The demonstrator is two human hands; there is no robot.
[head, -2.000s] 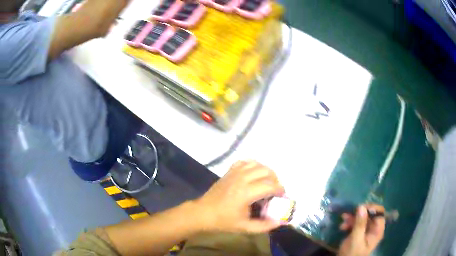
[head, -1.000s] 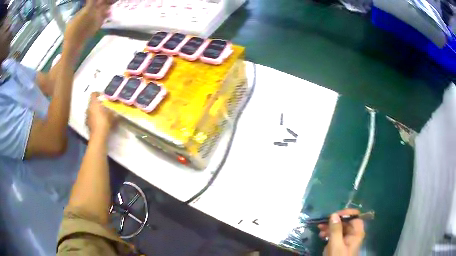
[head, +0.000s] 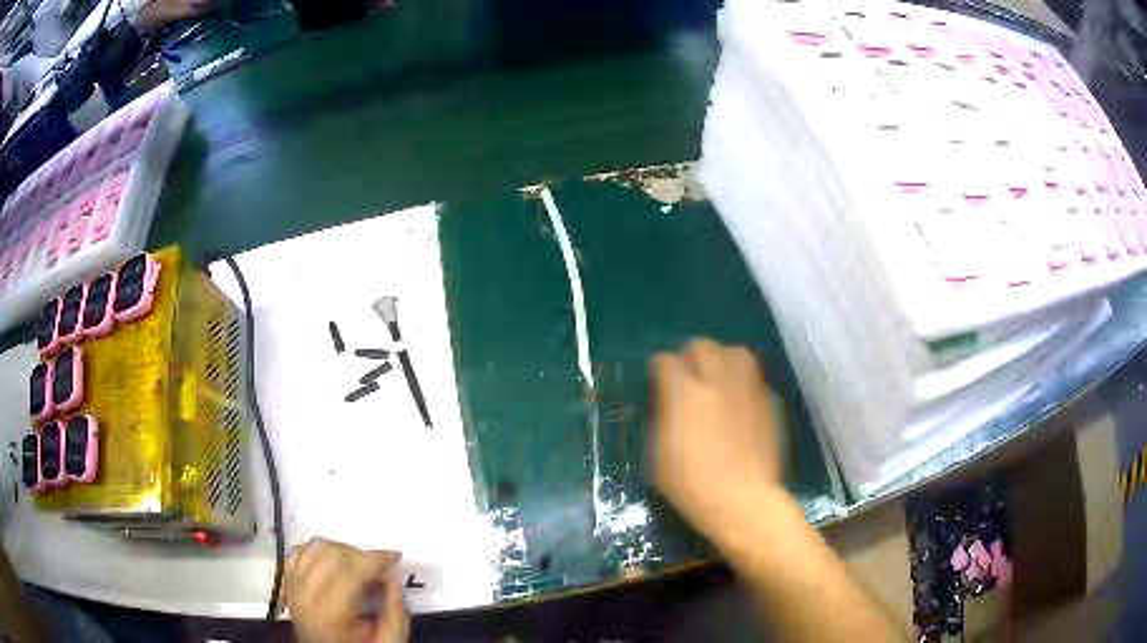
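My left hand [head: 346, 590] is at the front edge of the white sheet, fingers curled. A dark patch shows between the fingers; whether it is a held thing is unclear. My right hand [head: 717, 433] is blurred over the green mat, fingers curled in; its contents cannot be made out. The slim black pen-like tool [head: 413, 387] lies on the white sheet, its greyish end away from me. Several short black strips [head: 370, 381] lie left of it. Pink watches with black screens [head: 81, 446] stand in rows on the amber-taped heating box [head: 138, 415].
A black cord [head: 260, 415] runs along the box's right side. Tall stacked white trays with pink parts [head: 956, 189] stand at right, another tray [head: 94, 207] at back left. A whitish strip [head: 576, 289] lies on the green mat. An open carton [head: 1044, 540] sits below right. A person's hand [head: 170, 13] shows far left.
The view has swung right. The black tool has left my right hand and lies on the white sheet. My left hand has moved from the heating box to the sheet's front edge.
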